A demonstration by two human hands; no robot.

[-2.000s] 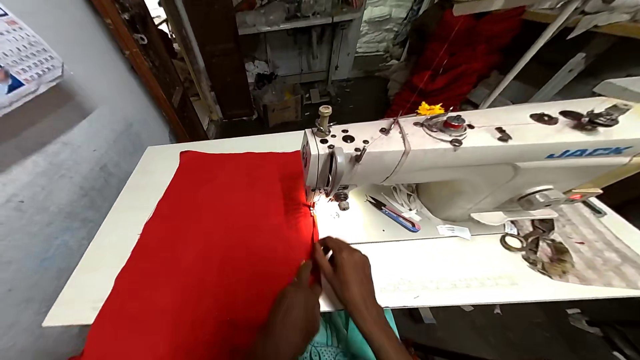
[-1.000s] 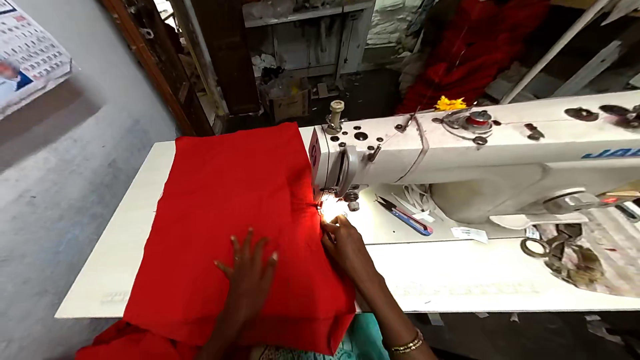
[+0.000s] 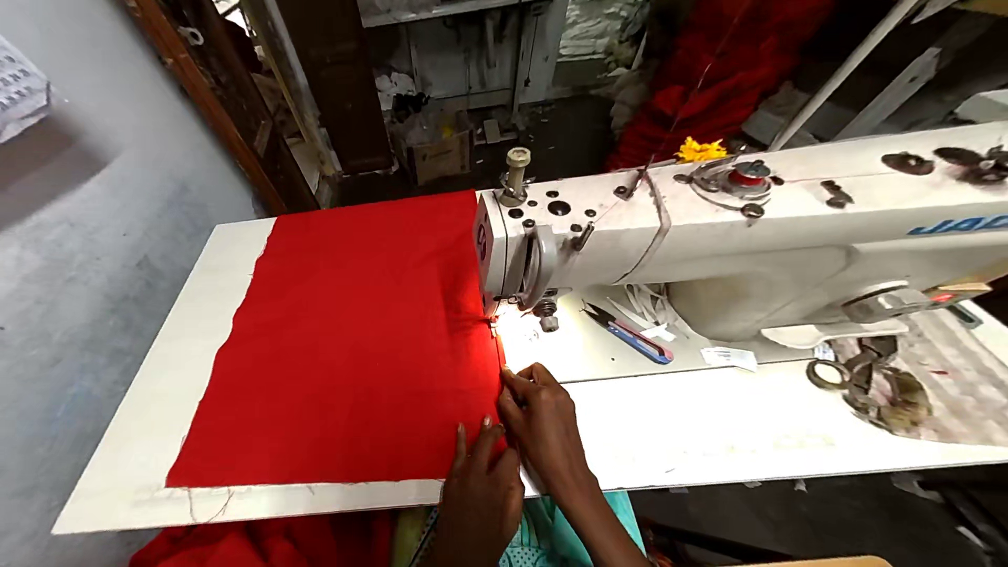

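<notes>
A red cloth [image 3: 354,339] lies flat on the white sewing table [image 3: 157,378], its right edge running under the needle area of a white Jack sewing machine [image 3: 583,236]. My right hand [image 3: 543,417] pinches that edge between thumb and fingers, a short way below the lit presser foot [image 3: 494,323]. Close beside it, my left hand [image 3: 480,488] holds the same edge nearer the table's front, fingertips on the cloth. Thread snips [image 3: 630,335] with a blue handle lie on the machine bed, right of the needle.
Metal scissors [image 3: 870,378] and a patterned cloth [image 3: 953,378] lie at the right of the table. A small white label [image 3: 728,358] is near the bed's edge. A grey wall [image 3: 118,157] stands at the left. More red cloth [image 3: 283,543] hangs below the front edge.
My left hand has moved right, from spread flat on the cloth to the cloth's right edge. My right hand is now farther from the presser foot. The cloth now lies straighter on the table.
</notes>
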